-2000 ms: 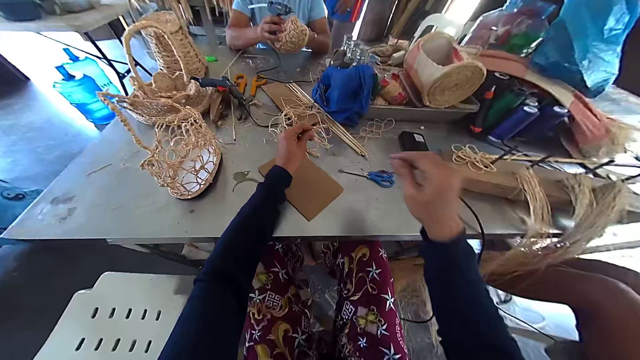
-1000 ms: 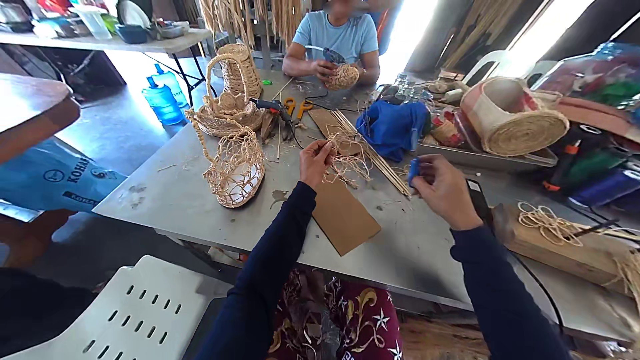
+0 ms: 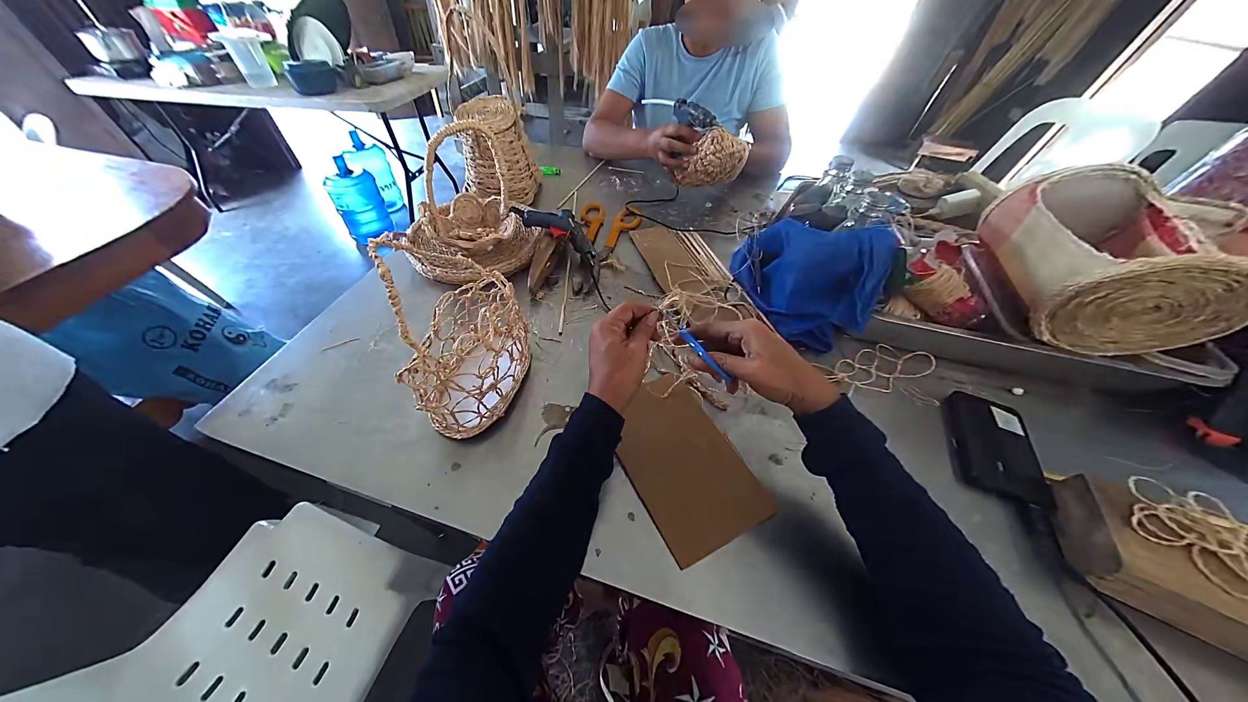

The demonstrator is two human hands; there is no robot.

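Observation:
My left hand pinches a strand of tangled natural-fibre cord above the middle of the table. Close on its right, my right hand holds small blue-handled scissors against the same cord; the blades are hidden. Below both hands a brown cardboard sheet lies flat. To the left stands an openwork knotted-fibre basket with a tall handle and a white base. Behind it are a woven handled basket and a black-and-red glue gun.
Orange-handled scissors lie farther back, near a blue cloth. A metal tray bears a coiled-fibre basket at right. A black device with a cable lies nearer. Across the table, a person holds a woven piece.
My right hand has picked up the blue scissors, which lay on the table two seconds ago, and has moved left to the cord by my left hand. The view has turned left.

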